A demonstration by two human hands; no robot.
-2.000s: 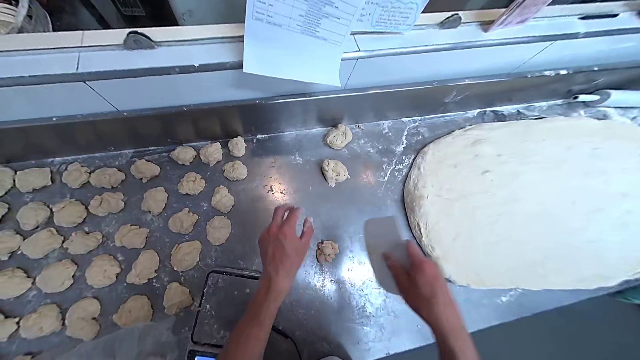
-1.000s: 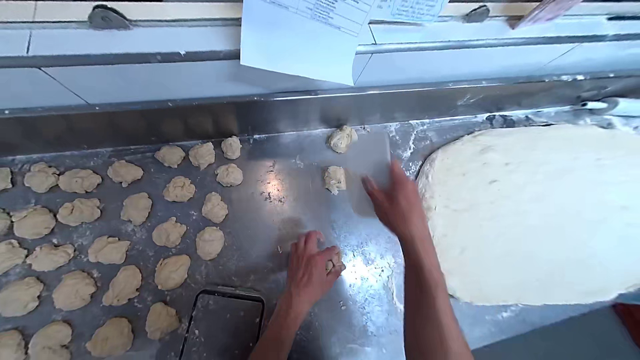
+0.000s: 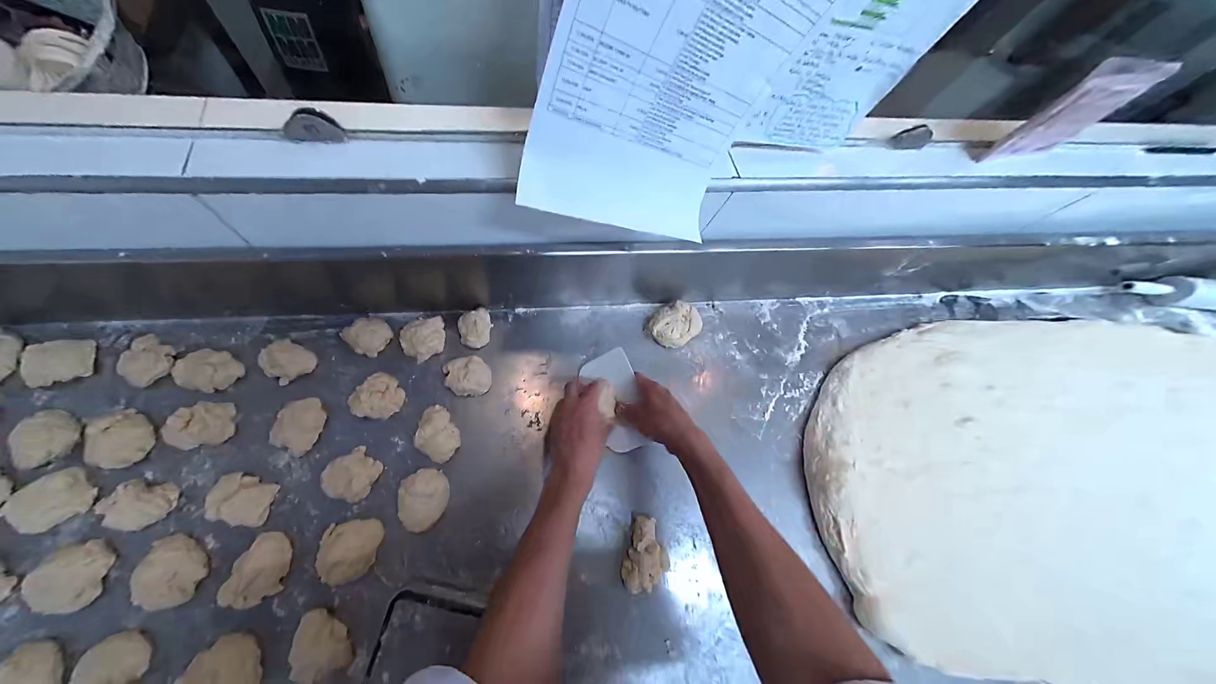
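Near the middle of the steel worktop, my right hand (image 3: 655,413) grips a pale dough scraper (image 3: 613,366), its blade lying flat at a slant. My left hand (image 3: 578,427) is right beside it, its fingers on a small dough piece (image 3: 605,399) that rests against the scraper and is partly hidden by them. A small dough lump (image 3: 675,324) sits beyond the hands, near the back edge. Closer to me, between my forearms, is another knobbly dough lump (image 3: 645,555). Many separate dough pieces (image 3: 351,474) lie in rough rows on the left.
A large flat slab of dough (image 3: 1026,494) covers the right side. A dark-rimmed rectangular item (image 3: 427,632) is at the near edge, left of my left forearm. Printed sheets (image 3: 655,104) hang over the tiled ledge. A white-handled tool (image 3: 1173,290) lies at the back right.
The scraper and my right hand have moved left, to meet my left hand, which has moved away from the nearer lump. The middle lump has left its earlier spot.
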